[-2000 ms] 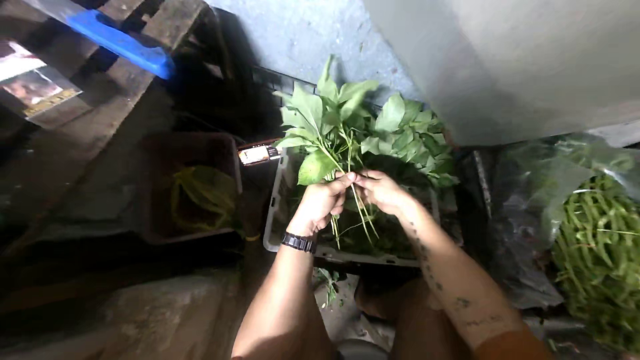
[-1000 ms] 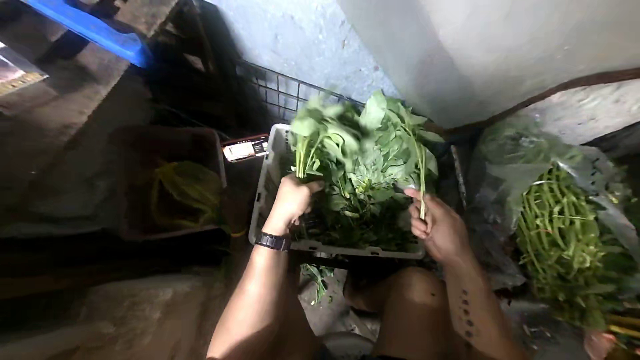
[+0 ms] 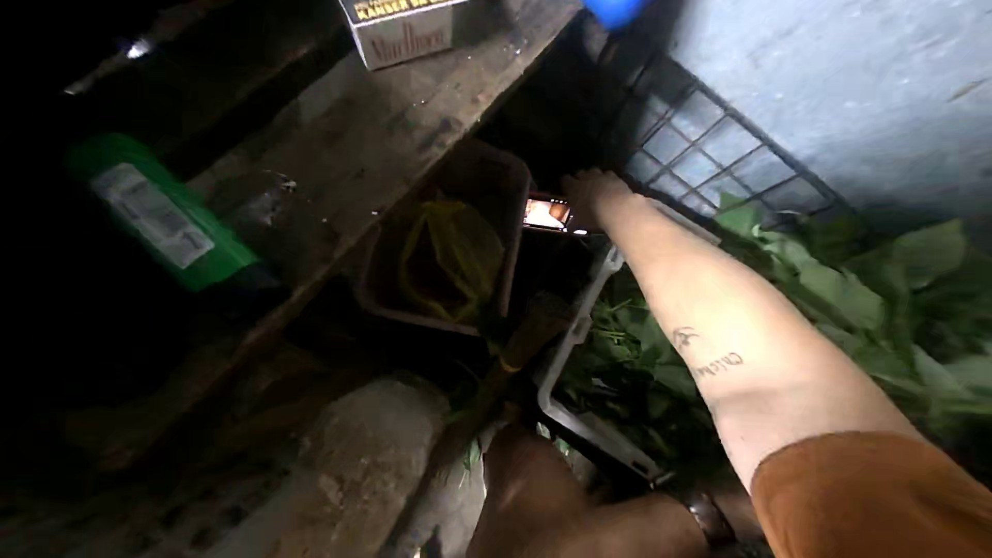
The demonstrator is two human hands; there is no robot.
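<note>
My right hand [image 3: 595, 194] reaches to the upper middle, at the right end of a phone [image 3: 547, 214] with a lit screen. Its fingers are in shadow, so whether they grip the phone cannot be told. The tattooed forearm and orange sleeve cross above a light plastic crate [image 3: 577, 325] with green leafy stems [image 3: 647, 341] in it. More large leaves [image 3: 845, 294] lie to the right of the forearm, blurred. At the bottom, my left forearm shows a dark wristwatch [image 3: 709, 519]; my left hand is hidden behind the right sleeve.
A basin [image 3: 515, 256] holding a yellowish plastic bag [image 3: 453, 260] stands left of the phone. Farther left is a wooden plank surface [image 3: 411, 124] with a cigarette box [image 3: 407, 35] and a green bottle [image 3: 167, 217]. A wire grid [image 3: 721, 151] leans by the wall behind the crate.
My right hand has left the leafy stems it held over the crate and moved left to the phone. The left hand has gone out of sight. The view has swung left.
</note>
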